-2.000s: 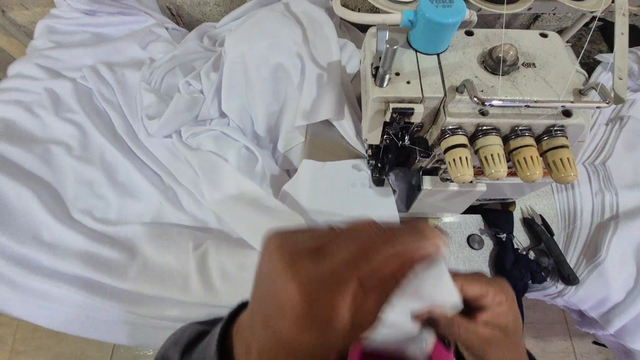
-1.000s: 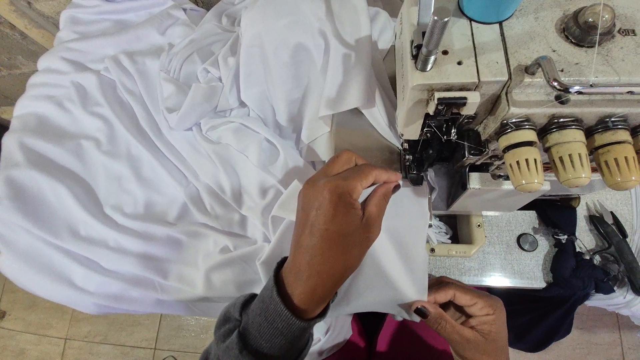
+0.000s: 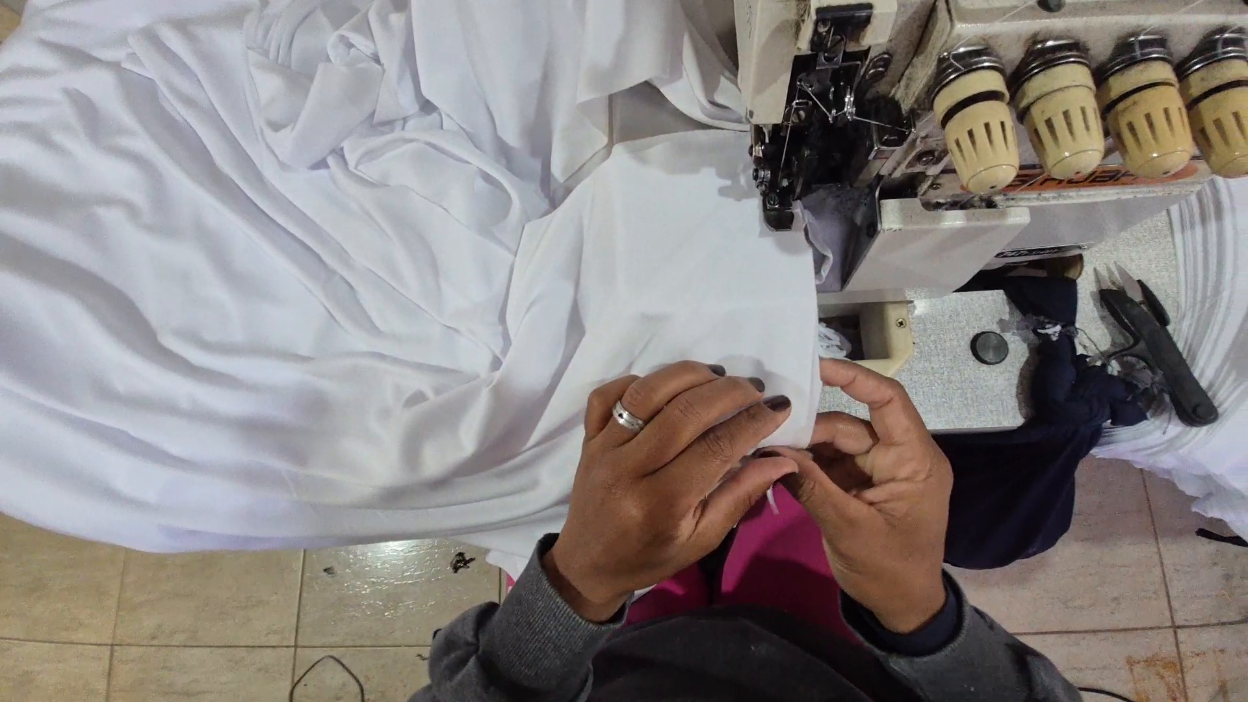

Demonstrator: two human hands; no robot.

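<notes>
White fabric (image 3: pixel 682 263) lies flat from under the presser foot of an overlock sewing machine (image 3: pixel 955 224) down to my hands. My left hand (image 3: pixel 673 468), with a ring on one finger, rests its fingertips on the cloth near its lower right corner, the thumb at the bottom edge. At the right edge of the cloth, my right hand (image 3: pixel 873 478) pinches the corner between thumb and fingers, close to the left thumb. The fingers partly hide the exact grip.
Bunched white fabric (image 3: pixel 244 292) covers the left side. Thread snips (image 3: pixel 1160 351), a dark round disc (image 3: pixel 990 347) and navy cloth (image 3: pixel 1014 487) are at the right. Tension dials (image 3: pixel 1058 107) sit on the machine's front. More white fabric (image 3: pixel 1219 390) lies at the far right edge.
My left hand has moved from beside the presser foot down to the fabric's lower edge, close to my right hand. The view has moved closer to the cloth.
</notes>
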